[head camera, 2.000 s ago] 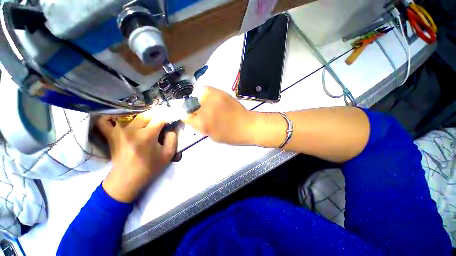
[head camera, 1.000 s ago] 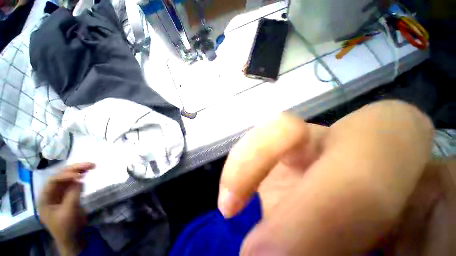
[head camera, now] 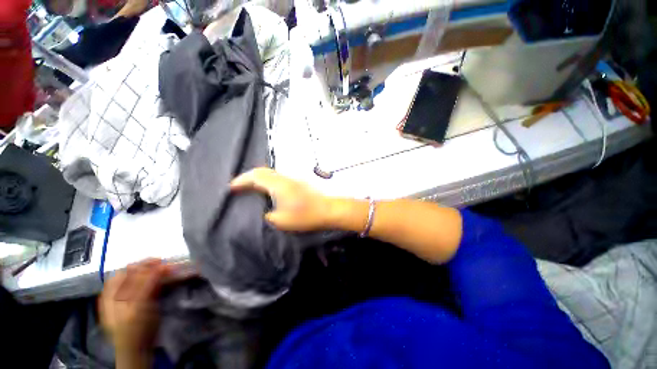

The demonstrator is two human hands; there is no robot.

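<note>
Dark grey cloth lies lengthwise over the table, left of the needle area, and hangs over the front edge. White checked quilted cloth is heaped beside it on the left. My right hand is on the right side of the grey cloth, with cloth between thumb and fingers. My left hand is blurred at the table's front edge, beside the lower cloth; its grip is unclear. The presser foot and needle area has no hand at it.
The sewing machine stands behind. A smartphone lies right of the needle. Orange snips, a looped cable and red-orange scissors lie further right. A dark boxy device and small black object are at left.
Both hands have left the needle area. The view has swung left. The grey cloth now extends over the front edge, covering where the white bundle showed, and my right hand has come onto it.
</note>
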